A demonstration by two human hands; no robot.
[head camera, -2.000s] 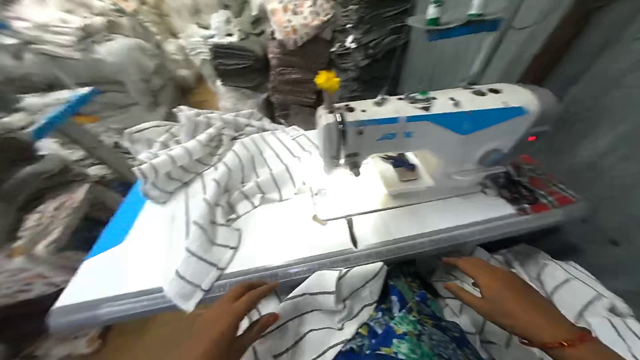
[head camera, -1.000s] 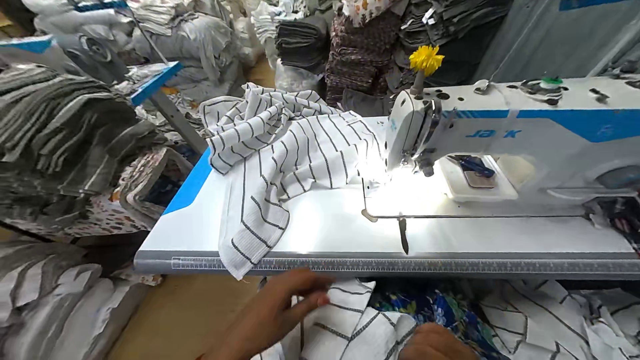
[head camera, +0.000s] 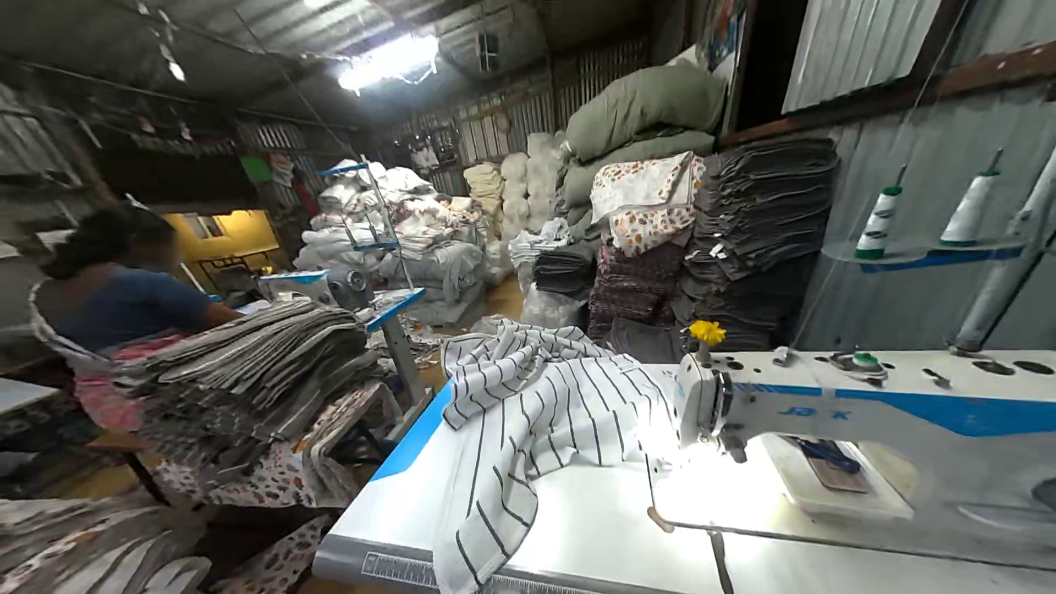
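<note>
Neither my left hand nor my right hand shows in the head view now. A white cloth with dark stripes [head camera: 569, 412] lies crumpled on the left part of the sewing table [head camera: 577, 528], one end hanging over the front edge. Its right side reaches the lit needle area of a white and blue Jack sewing machine [head camera: 899, 421]. A yellow flower [head camera: 707, 332] stands on top of the machine head. A small dark-handled item [head camera: 827, 454] rests on the machine bed. A dark narrow strip [head camera: 720, 561] lies near the table's front.
A person [head camera: 132, 289] in a blue top is at the left, behind a stack of grey cloth pieces [head camera: 256, 371]. Another sewing machine [head camera: 313, 285] stands beyond. Tall piles of dark folded cloth [head camera: 759, 239] rise behind the table. Thread cones [head camera: 879, 223] stand at the right.
The view has swung up and left, so both hands, the striped cloth at the lap and the blue floral fabric have left it. The striped cloth on the table looks unmoved.
</note>
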